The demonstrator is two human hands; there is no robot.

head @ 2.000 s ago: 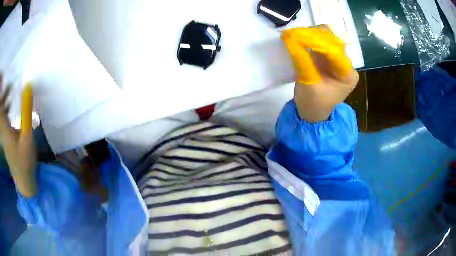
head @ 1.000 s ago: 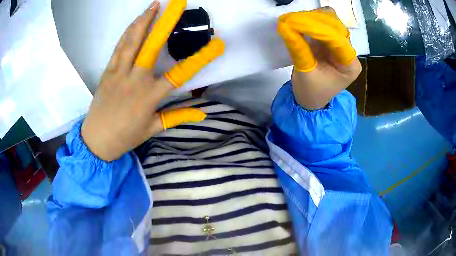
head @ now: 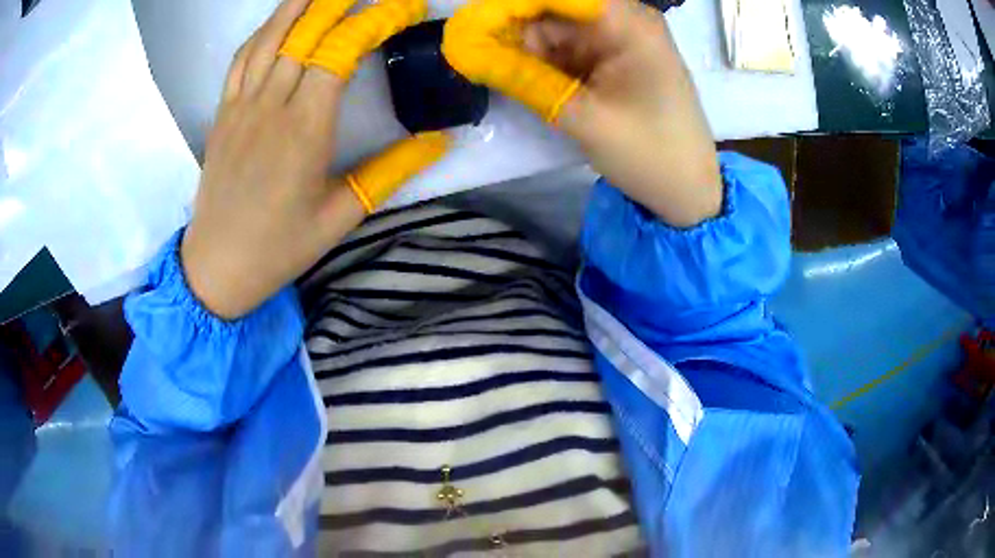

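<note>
A black smartwatch body lies on the white foam mat, its top edge partly covered by fingers. My left hand, with yellow finger cots, holds it between the fingers at its upper left and the thumb at its lower edge. My right hand is curled over the watch's upper right side, with its cot-covered fingertips bent together against it. Whether a thin film is between those fingertips cannot be seen. A small clear glint shows on the mat by the watch's lower right corner.
Large white sheets lie at the left. A cream block with white edges is at the mat's upper right. A second black watch is barely visible at the top edge. Crinkled clear plastic and an open brown box are at the right.
My left hand has come from the far left to the watch, and its thumb has closed in on it. My right hand has moved left onto the watch.
</note>
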